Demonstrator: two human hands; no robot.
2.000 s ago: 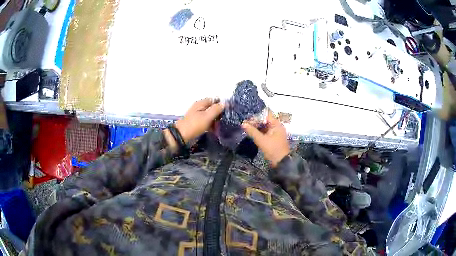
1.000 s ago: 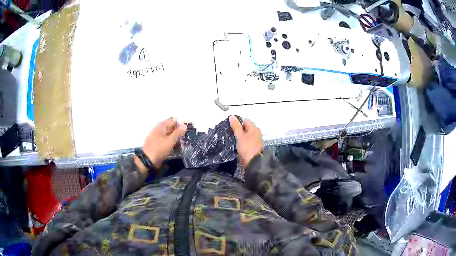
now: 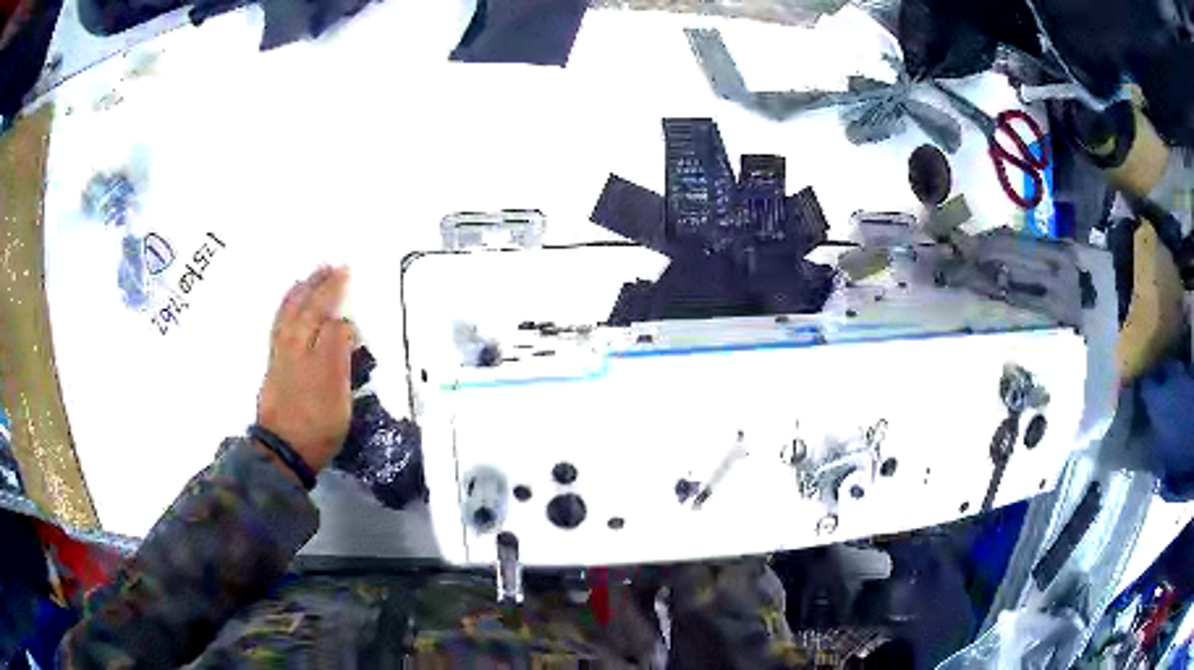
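Observation:
My left hand is over the white tabletop, left of the sewing machine, its fingers pointing away from me. A dark patterned piece lies bunched between this hand and the machine's left end. Part of it is hidden, and whether my fingers grip it cannot be told. My right hand is not in view. A cluster of small black labels with pale print lies behind the machine.
Red-handled scissors and grey strips lie at the back right. A dark piece lies at the back edge. Handwriting marks the left tabletop. Brown tape runs along the left.
The view has shifted right and closer over the machine, with labels and scissors now showing. The dark piece has gone from between both hands to the machine's left end. My right hand has left view.

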